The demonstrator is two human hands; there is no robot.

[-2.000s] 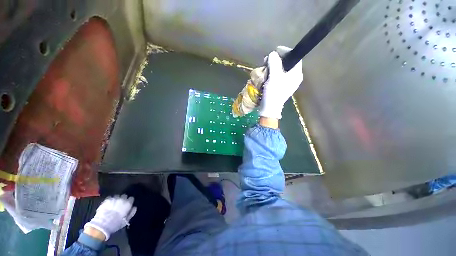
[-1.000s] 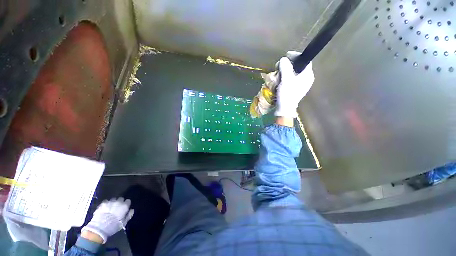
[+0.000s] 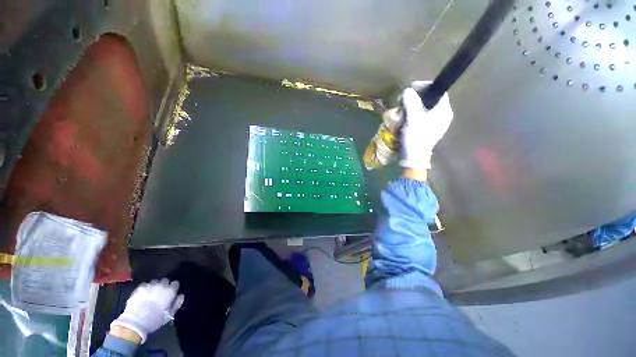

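Observation:
A green circuit board (image 3: 307, 174) with rows of small white marks lies on the dark green surface (image 3: 188, 202) of the booth. My right hand (image 3: 427, 129), in a white glove, is closed around the nozzle (image 3: 382, 145), wrapped in dirty white and yellow material, at the black hose's (image 3: 471, 52) lower end. The nozzle's tip is just right of the board's right edge, pointing down and left. My left hand (image 3: 148, 308), also gloved, hangs at the lower left below the booth's edge, fingers loosely apart; nothing shows in it.
Printed paper sheets (image 3: 56, 268) with a yellow band hang at the booth's left edge. A red area (image 3: 84, 132) covers part of the left wall. The metal right wall (image 3: 516, 160) has perforations. Crusty yellowish edges (image 3: 324, 90) line the back. A green surface shows at the lower left.
My right hand has moved right with the nozzle, from over the board to beside its right edge. The paper sheets have swung. The board appears slightly further left in view.

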